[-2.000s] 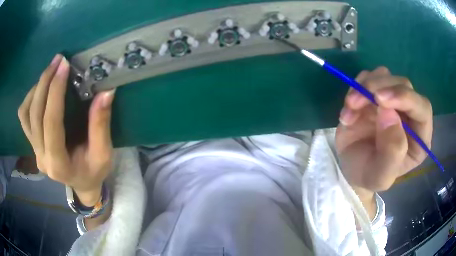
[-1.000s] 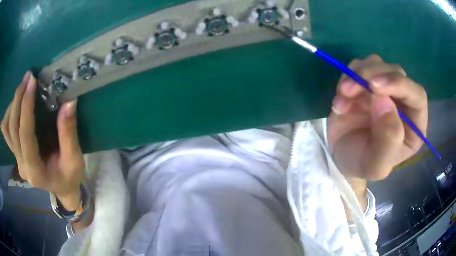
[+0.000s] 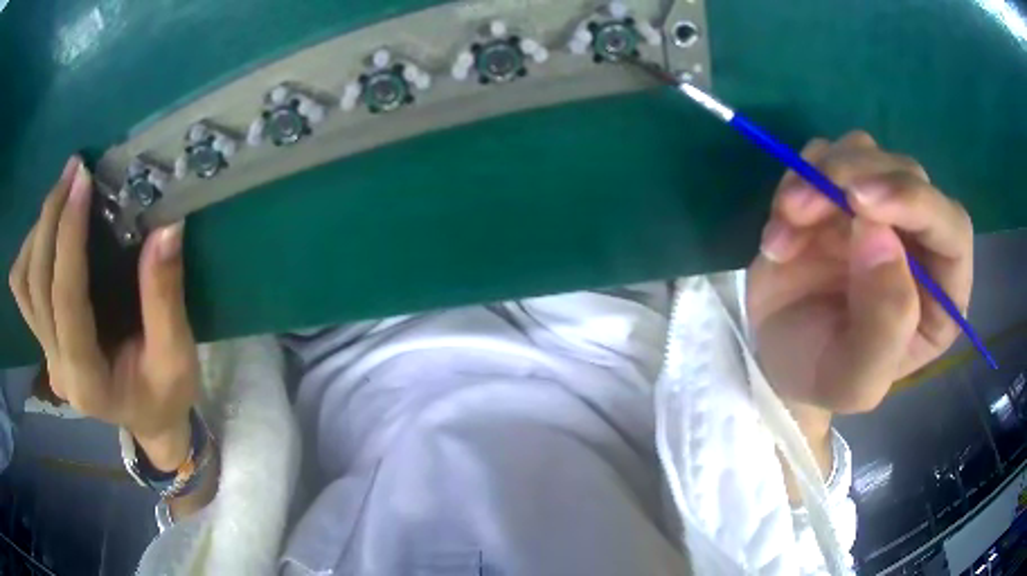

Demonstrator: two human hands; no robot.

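A long grey metal bar (image 3: 445, 107) lies on the green bench top, curved by the lens, with a row of several round seats, each flanked by pale lugs. My left hand (image 3: 113, 304) holds the bar's left end between fingers and thumb. My right hand (image 3: 867, 270) holds a thin blue paintbrush (image 3: 783, 154) like a pen. The brush's dark tip is at the lower edge of the rightmost seat (image 3: 615, 42); whether it touches is hard to tell.
The green bench top (image 3: 451, 236) runs under the bar, its near edge in front of my white clothing. A grey floor with a yellow line shows below on both sides. A partly visible hand or arm shows at the lower left, behind my left hand.
The bar has shifted left with my left hand, its right end no longer as far right. The brush tip has gone from the second seat from the right to the rightmost one.
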